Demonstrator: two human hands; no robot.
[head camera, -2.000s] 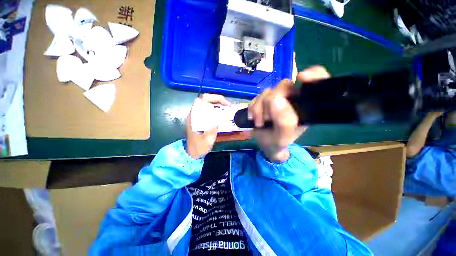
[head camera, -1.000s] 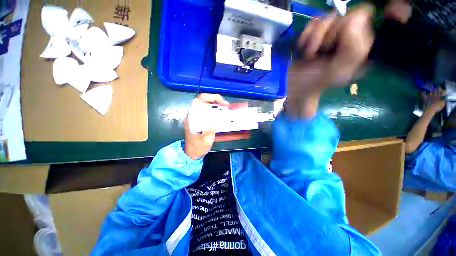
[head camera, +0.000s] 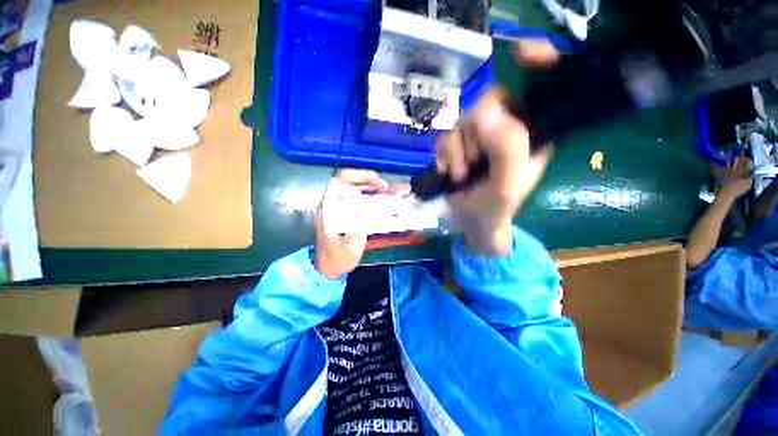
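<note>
My left hand (head camera: 341, 243) holds a white part (head camera: 380, 215) at the bench's front edge, over a reddish-orange base (head camera: 397, 240). My right hand (head camera: 495, 162), blurred, grips a thick black electric screwdriver (head camera: 589, 89). The screwdriver lies tilted, its narrow end pointing down-left at the right part of the white part. Whether the bit touches it cannot be told. The silver-white screw feeder (head camera: 418, 64), with a small metal head in front, stands just behind the hands.
The feeder stands in a blue tray (head camera: 307, 153). White shells (head camera: 171, 174) lie heaped on cardboard (head camera: 85, 213) at left, beside printed paper (head camera: 26, 170). An open cardboard box (head camera: 631, 315) is below the bench edge at right. Another person's arm (head camera: 712, 217) is at far right.
My right hand has come back from the upper right with the screwdriver, down and left to the white part. My left hand has stayed on the white part.
</note>
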